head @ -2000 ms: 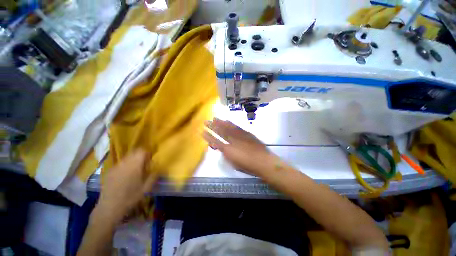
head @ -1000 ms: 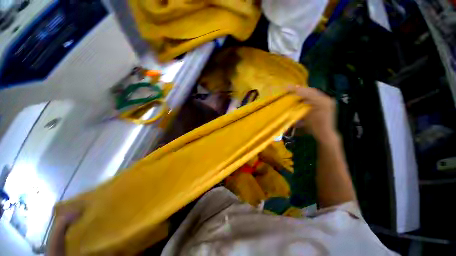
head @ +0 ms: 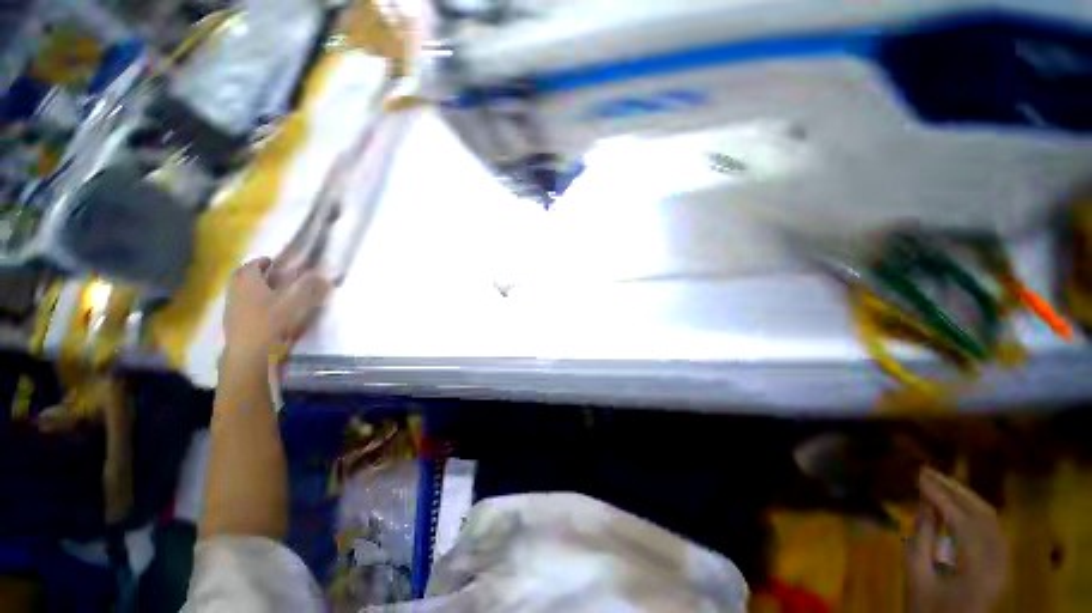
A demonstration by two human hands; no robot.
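Note:
The view is blurred. My left hand [head: 270, 305] lies at the front right edge of the stacked yellow and off-white panels [head: 258, 204], left of the machine; whether its fingers grip a layer is unclear. My right hand [head: 958, 545] is low at the right, below the table edge, beside yellow cloth [head: 838, 551]; its fingers are blurred and I cannot tell whether they hold anything. The white sewing machine [head: 742, 96] has its needle area [head: 545, 186] over the bright white table.
Scissors with yellow and green handles [head: 934, 305] lie on the table at the right, beside a thin orange stick [head: 1039, 308]. The table's front edge [head: 575, 386] runs across the view. Cluttered items fill the upper left. Part of another person's arm [head: 117, 449] seems to show at lower left.
The long yellow piece stretched between my hands is no longer held up. The view has swung back to the machine. My left hand is now at the stack, my right hand low at the right.

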